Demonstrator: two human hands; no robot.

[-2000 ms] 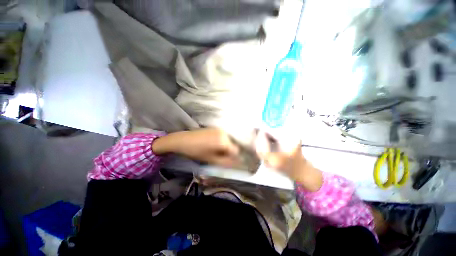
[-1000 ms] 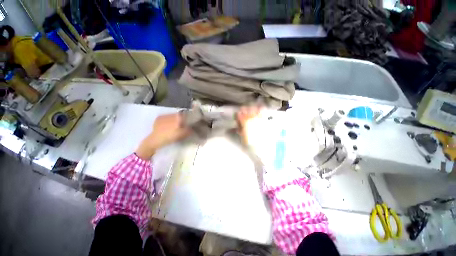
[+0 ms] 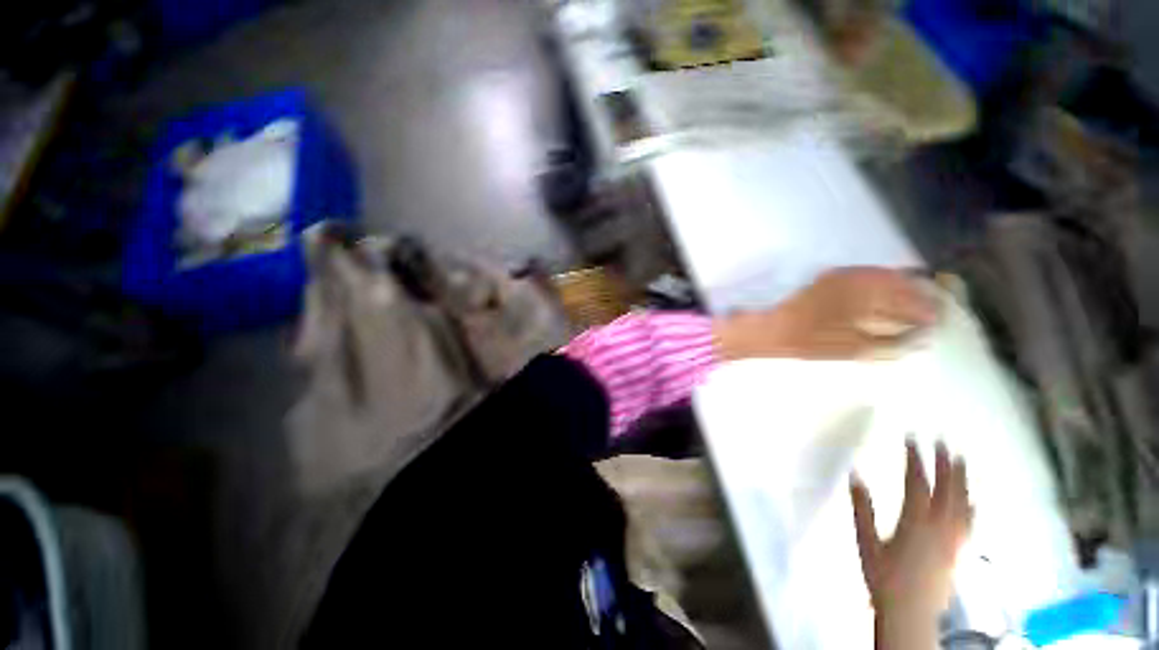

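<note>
A pale, overexposed cloth piece [image 3: 985, 368] appears to lie on the white table extension [image 3: 775, 210]; its outline is partly lost in glare. My left hand [image 3: 845, 314] is at its far edge with curled fingers. Blur hides whether they grip the cloth. My right hand [image 3: 913, 533] is nearer the machine side, palm down over the pale area, with its fingers spread.
The blue lamp [image 3: 1078, 618] is at the lower right. Grey-brown cloth [image 3: 1061, 318] lies beyond the table at right. Beige cloth [image 3: 369, 362] hangs at left of my body, near a blue crate [image 3: 150, 248] with pale contents. A cream tub [image 3: 921, 95] is at the top.
The view has swung left and down, showing the floor and crate; the scissors are out of view. My right hand has gone from closed around the grey-brown cloth to spread over the pale area.
</note>
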